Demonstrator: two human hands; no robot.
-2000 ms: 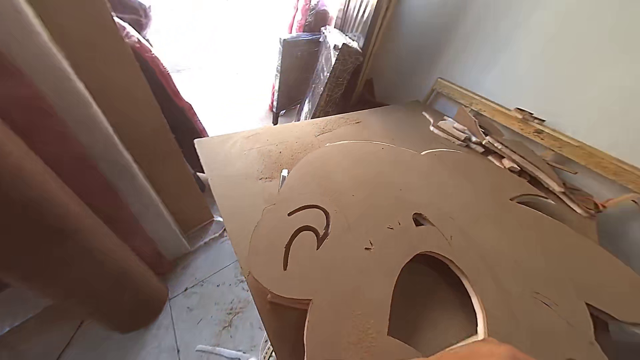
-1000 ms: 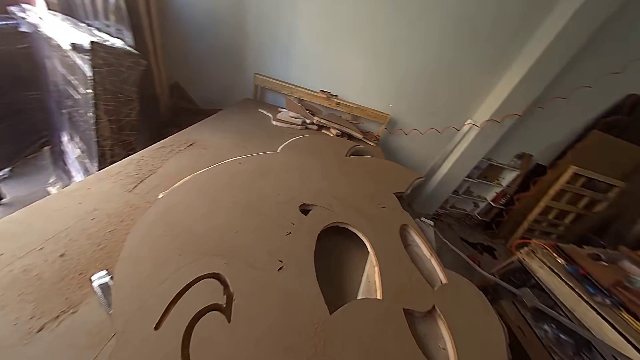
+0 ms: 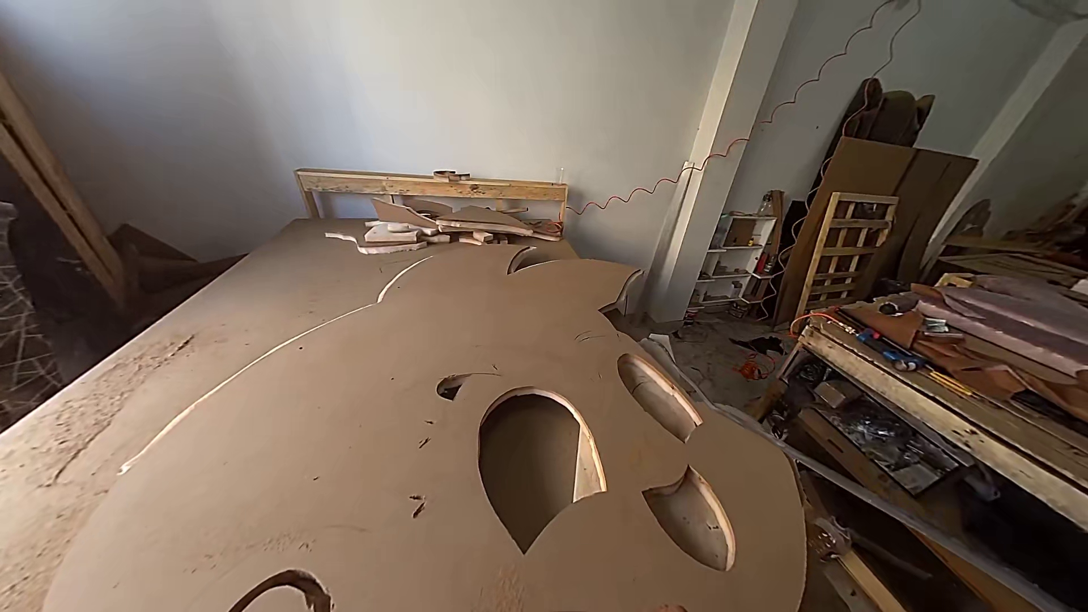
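A large cut-out board panel [image 3: 357, 408], brown and smooth-faced with a scalloped outline, lies flat on the worktable [image 3: 255, 272]. It has a teardrop-shaped opening [image 3: 527, 459] near its middle, two leaf-shaped openings on its right side, a small notch-like hole and a curved slot at the bottom edge. Pale cut edges show around the openings. Only a tiny skin-toned bit, perhaps a fingertip, shows at the bottom edge of the view over the panel; which hand it belongs to cannot be told. Neither hand can otherwise be seen.
Board offcuts [image 3: 459, 225] are piled at the table's far end before a wooden frame [image 3: 433, 183]. Sawdust [image 3: 93, 425] covers the left side. To the right stand a cluttered workbench [image 3: 952, 408], a white shelf [image 3: 731, 255] and a slatted frame [image 3: 850, 246]. A coiled red hose [image 3: 654, 187] crosses the wall.
The view has swung right, away from the doorway, bringing in the workbench. A piece of skin showed at the bottom edge two seconds ago. The panel shows no plain change.
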